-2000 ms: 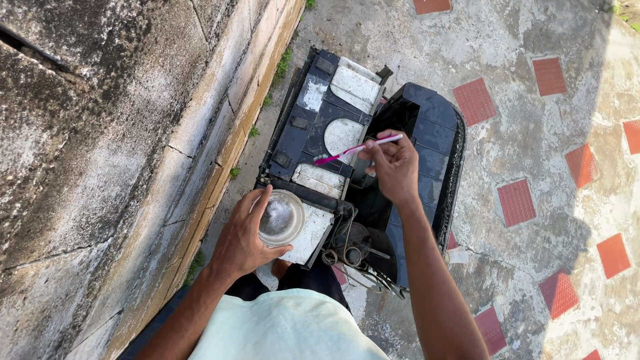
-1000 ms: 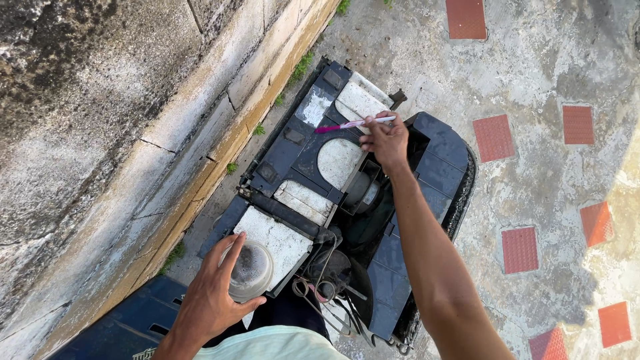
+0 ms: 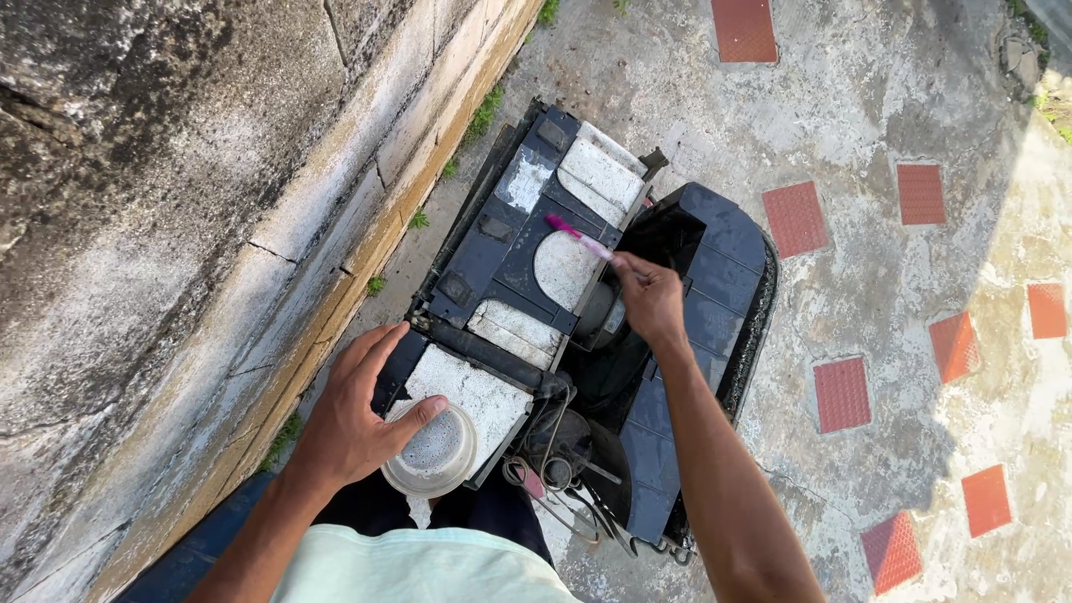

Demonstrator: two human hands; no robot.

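Note:
My right hand (image 3: pixel 653 301) grips a pink and white toothbrush (image 3: pixel 582 239), its pink head over the black plastic housing (image 3: pixel 523 243) of an opened appliance, which looks like an air conditioner's indoor unit. White foam pieces (image 3: pixel 565 268) are set in the housing. My left hand (image 3: pixel 356 419) is spread, its thumb on the rim of a round translucent bowl (image 3: pixel 431 448) with speckled, bubbly contents. The bowl rests on the white foam panel (image 3: pixel 473 394) at the near end. Whether the left fingers press on the unit's edge, I cannot tell.
Beside the housing lie a curved black casing (image 3: pixel 712 310) and a motor with loose wires (image 3: pixel 561 444). A weathered concrete wall (image 3: pixel 276 209) runs along the left. The concrete floor (image 3: pixel 695 109) has inset red tiles (image 3: pixel 794 219).
The bowl, held between thumb and fingers two seconds ago, now has only my left thumb at its rim, with the fingers spread beside it. The toothbrush stays in my right hand over the housing.

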